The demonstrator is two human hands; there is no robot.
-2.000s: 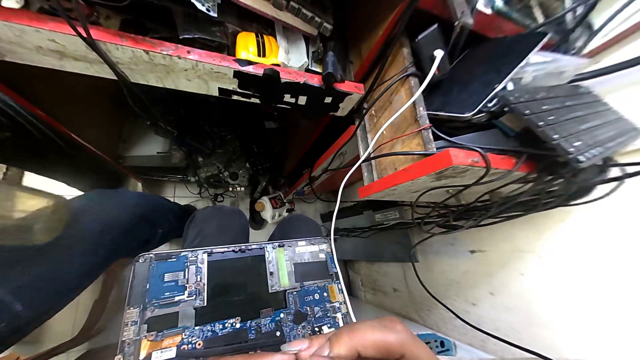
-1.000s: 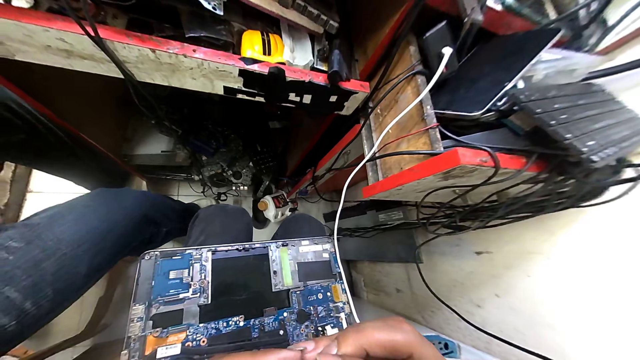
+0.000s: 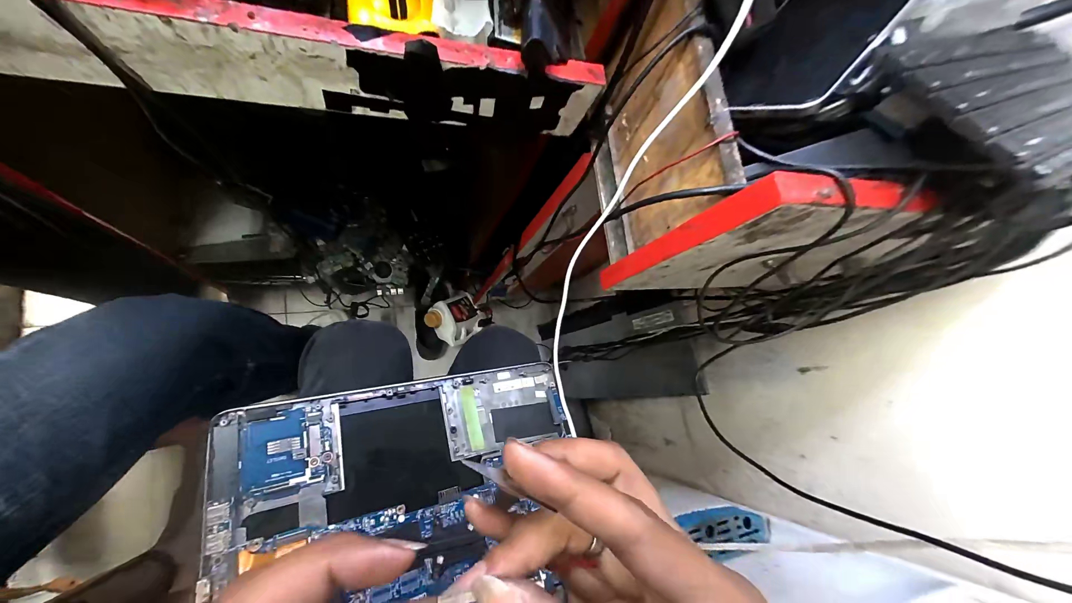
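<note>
An opened laptop base (image 3: 394,469) rests over my lap, its blue circuit boards, black middle area and metal frame showing. My left hand (image 3: 322,569) reaches over the lower left part of the laptop, thumb or finger extended, most of it cut off by the frame's bottom edge. Over the lower right of the boards is my right hand (image 3: 586,519), wearing a ring. A thin, pale pointed item (image 3: 486,476) shows by its fingertips; whether it is gripped is unclear. Near the bottom edge the fingertips of both hands come close together, and what lies between them cannot be made out.
A white cable (image 3: 586,243) hangs down past the laptop's right corner. Red-edged shelves (image 3: 695,239) stand ahead and right, with tangled black cables (image 3: 804,276) below. A white bottle (image 3: 456,320) and circuit boards (image 3: 360,255) lie on the floor. Another person's leg (image 3: 142,385) is at left.
My right hand has moved up over the laptop's lower right boards, fingers now raised. More of my left hand has come into view at the lower left.
</note>
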